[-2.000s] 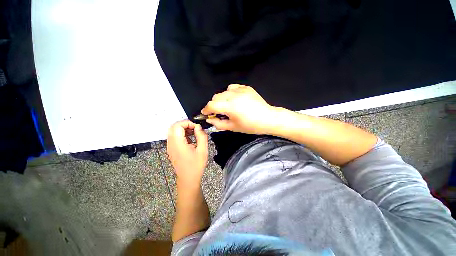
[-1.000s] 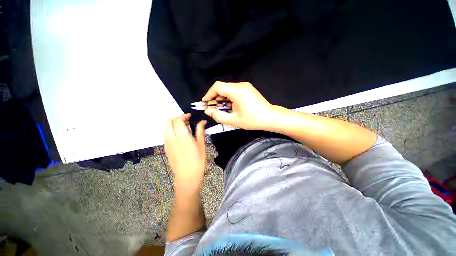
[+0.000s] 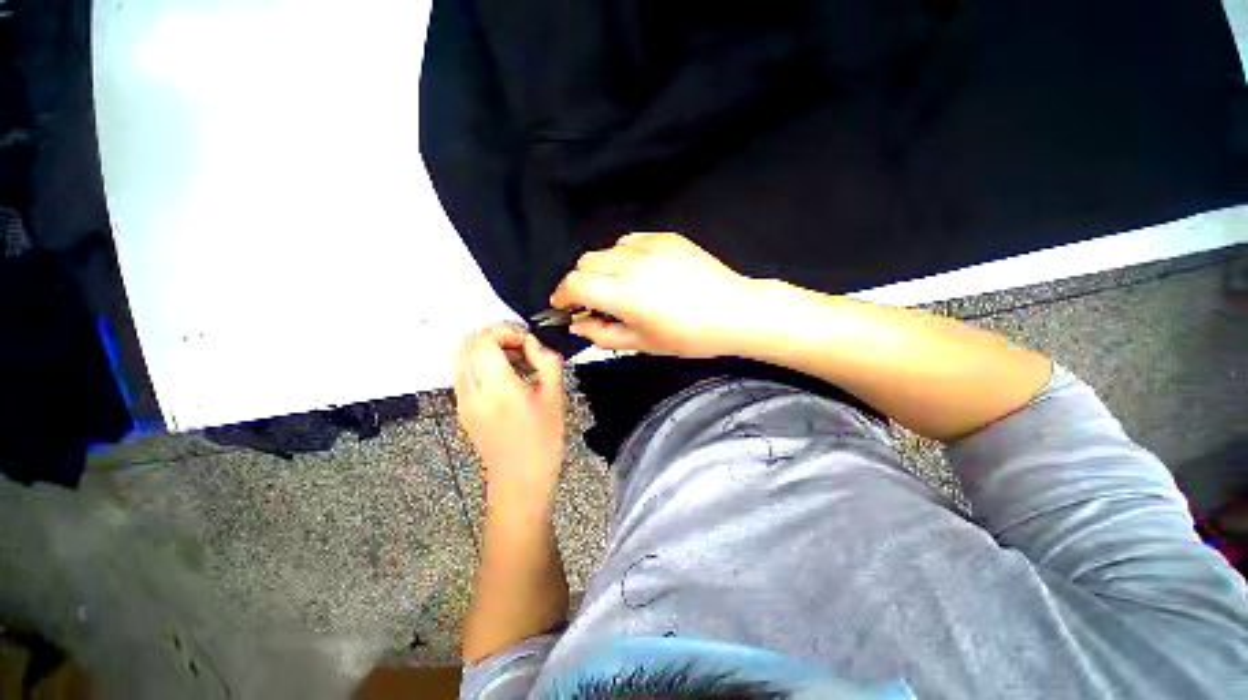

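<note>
A large plain black garment (image 3: 849,151) lies spread on the white table (image 3: 274,233), its lower left corner (image 3: 554,338) at the near edge. My left hand (image 3: 509,404) is at this corner, thumb and fingertips pinched together on the cloth edge. My right hand (image 3: 657,294) is just to its right over the cloth, closed around thread snips (image 3: 553,317). The snips' small blades point left, close to the left fingertips. Most of the snips is hidden in the right hand. No loose thread can be made out.
Dark cloth (image 3: 41,356) hangs at the far left beside a blue strip. More dark cloth (image 3: 308,424) shows below the table's near edge. Speckled floor (image 3: 342,520) lies below. A red item is partly visible at the right rim.
Since one second ago, my left thumb and fingers have closed together at the corner. The snips' tips have moved slightly down towards them. The garment's left edge has shifted slightly right.
</note>
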